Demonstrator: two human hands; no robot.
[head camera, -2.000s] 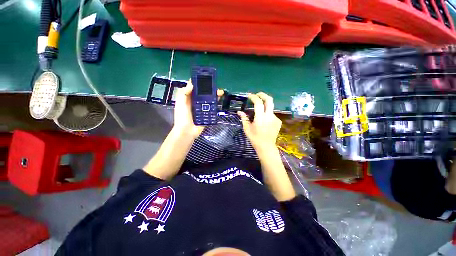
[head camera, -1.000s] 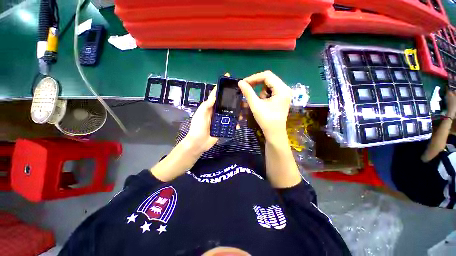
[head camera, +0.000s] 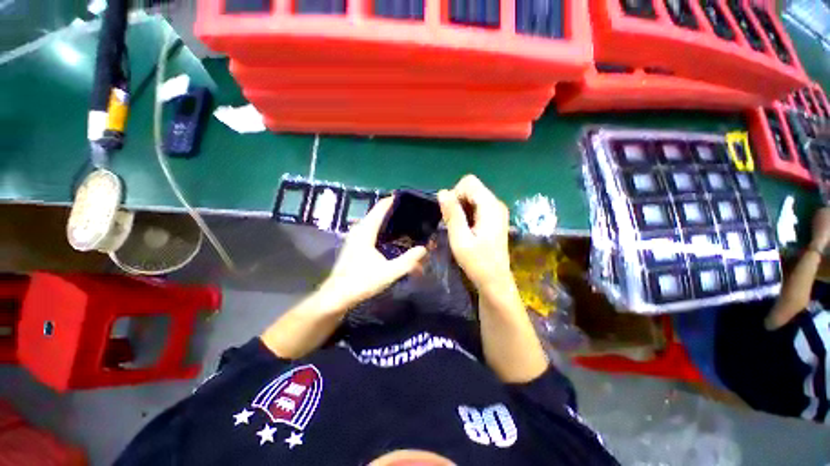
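A dark keypad phone (head camera: 411, 218) is tilted above my lap near the bench edge. My left hand (head camera: 369, 259) grips it from the left and below, its thumb over the lower part and hiding most keys. My right hand (head camera: 478, 227) is at the phone's upper right corner, fingertips pinched together there; whether they hold a lens or film cannot be told. A clear lens tray (head camera: 328, 207) with black-framed lenses lies at the bench edge, its right end hidden behind my left hand and the phone.
Red phone trays (head camera: 391, 114) are stacked at the back. Stacked lens trays (head camera: 683, 214) with a yellow liner (head camera: 740, 151) lie right. A lone phone (head camera: 186, 122), hose (head camera: 111, 82) and fan (head camera: 159, 244) are left. Yellow scraps (head camera: 537, 278) hang below the bench. Another person's arm (head camera: 801, 273) is far right.
The phone has turned from upright to more tilted, and my left thumb has moved across its lower part. My right hand has gone from a separate lens to the phone's top corner. The camera view has shifted.
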